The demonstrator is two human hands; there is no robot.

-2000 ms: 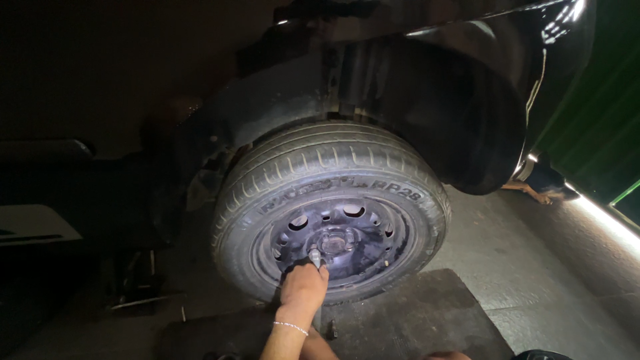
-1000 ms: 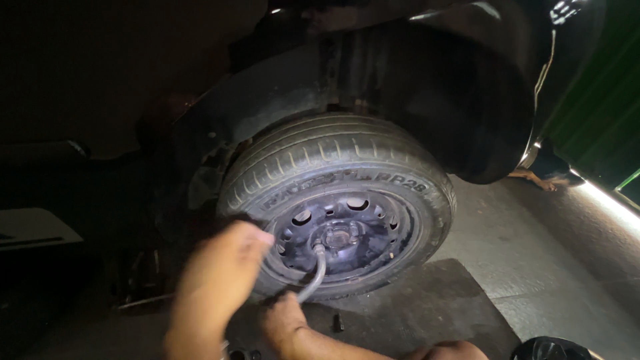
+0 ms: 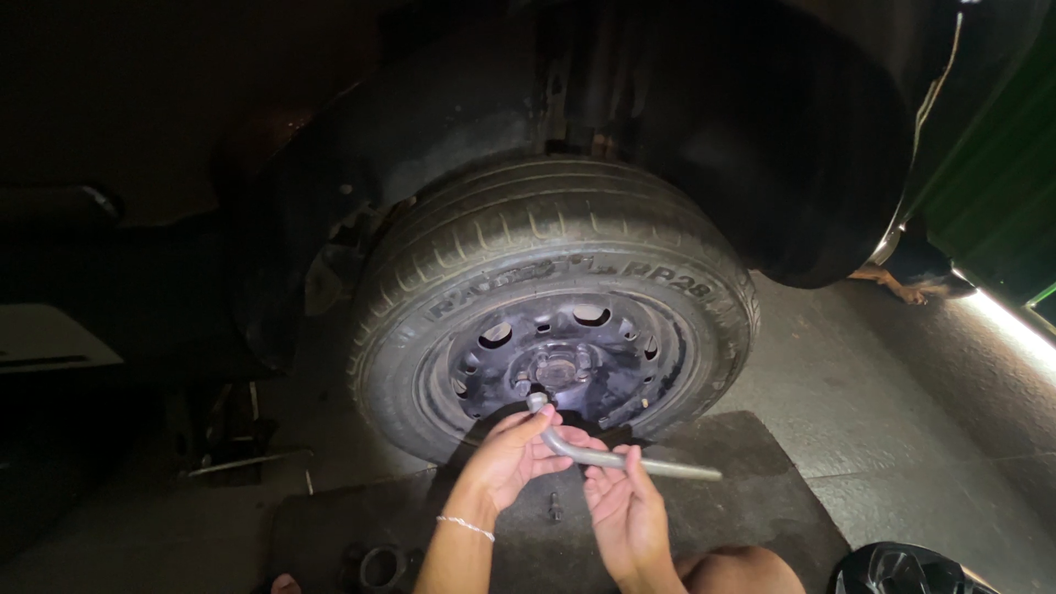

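Observation:
My left hand [image 3: 516, 458], a bracelet on its wrist, grips the socket end of a bent metal lug wrench [image 3: 676, 469]. My right hand [image 3: 623, 507] holds the wrench's handle between thumb and fingers, with the straight tip pointing right. Behind the socket stands a dark steel wheel rim [image 3: 544, 326], its hub [image 3: 557, 369] ringed by bolt seats. Around the rim is a black rubber tire [image 3: 528, 247] under the car's wheel arch. A wheel bolt [image 3: 556, 506] lies on the dark mat between my wrists. Whether the socket touches the wheel I cannot tell.
The mat [image 3: 759, 462] covers the tiled floor before the tire. A jack [image 3: 235, 445] with a metal rod stands under the car at left. A dark ring-shaped object [image 3: 382, 568] lies at lower left, a black wheel cover [image 3: 899, 569] at lower right. An animal's paw [image 3: 903, 290] shows beyond the bumper.
The lug wrench, on the wheel near the hub one second ago, is now held in front of the rim, its handle toward the right. Both hands are now on it.

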